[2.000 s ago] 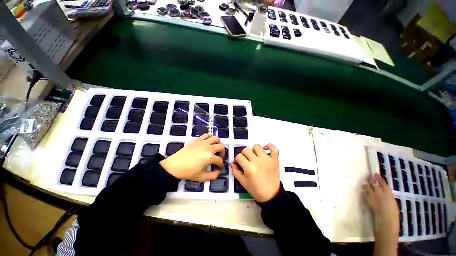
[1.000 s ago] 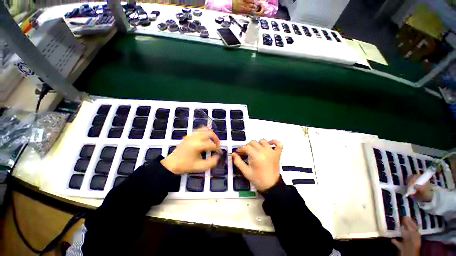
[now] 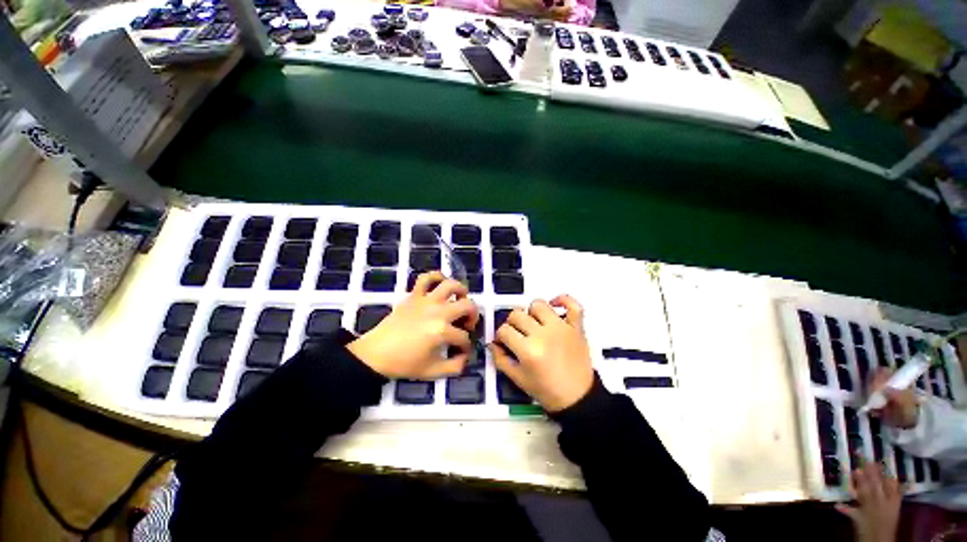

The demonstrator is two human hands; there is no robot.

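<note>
A white tray (image 3: 335, 211) holds two long rows of slots with black rounded-square housings (image 3: 419, 391). My left hand (image 3: 422, 326) and my right hand (image 3: 544, 353) are over the lower row near its right end, fingertips bent and close together above a housing. A small dark sliver shows between the fingertips, too small to name. Whether each hand grips something cannot be told. A thin clear glossy strip (image 3: 452, 257) lies over the upper row just beyond my left hand.
Two flat black strips (image 3: 634, 356) lie right of the tray. At right, a neighbour's hands, one with a white pen-like tool (image 3: 903, 380), are at a second tray (image 3: 796, 402). Beyond is a green conveyor belt (image 3: 551, 169). A plastic bag (image 3: 93, 268) lies at left.
The neighbour's hand with the white tool has come into view since the oldest frame. The camera view has shifted slightly. My hands stay over the same part of the tray, with small finger movements.
</note>
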